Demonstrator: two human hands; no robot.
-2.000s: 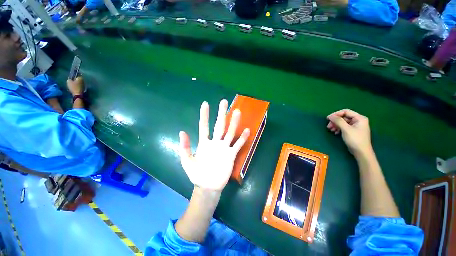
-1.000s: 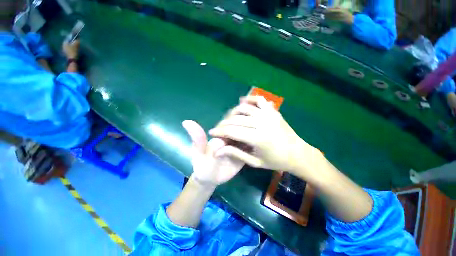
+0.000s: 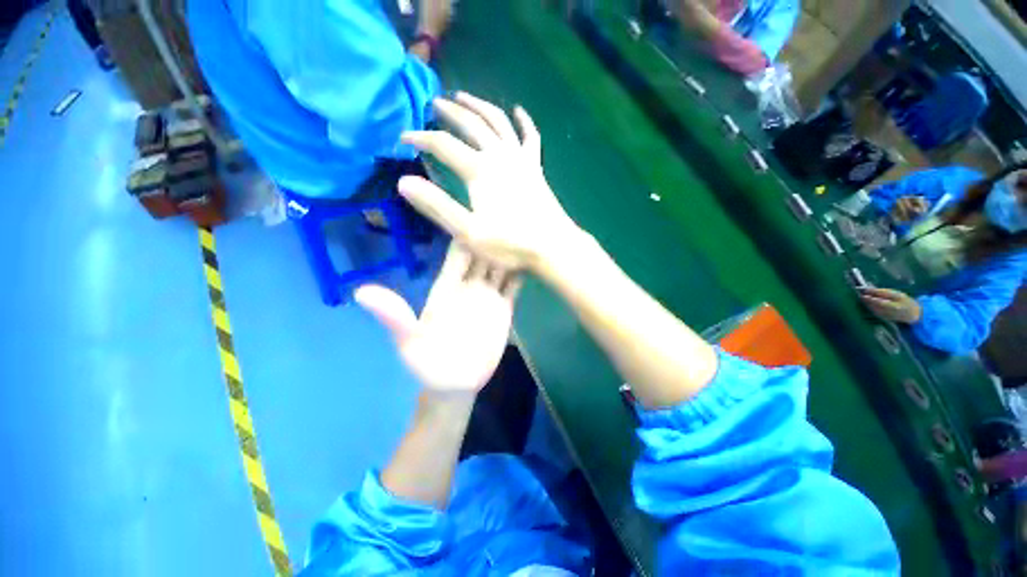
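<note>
My left hand [image 3: 456,333] is palm up with its thumb spread, in front of me over the bench edge and floor. My right hand [image 3: 496,186] lies across my left fingers, its own fingers spread. The two hands touch, and I see nothing held in either. The left fingertips are hidden behind the right hand. The orange-brown stack of fixture frames [image 3: 769,338] shows on the green bench beyond my right sleeve, which hides part of it. The single frame with the dark panel is not visible.
The green bench [image 3: 597,242] runs diagonally. A neighbouring worker's blue sleeve [image 3: 327,79] is at upper left above a blue stool [image 3: 355,248]. Small metal housings [image 3: 801,206] lie in a row along the line. A masked worker [image 3: 969,271] sits opposite. Yellow-black tape [image 3: 231,378] marks the floor.
The view has turned left, towards the floor and the neighbour. My right hand has come over to my left, then slid towards its fingertips with its fingers spread. The fixture stack now sits further right.
</note>
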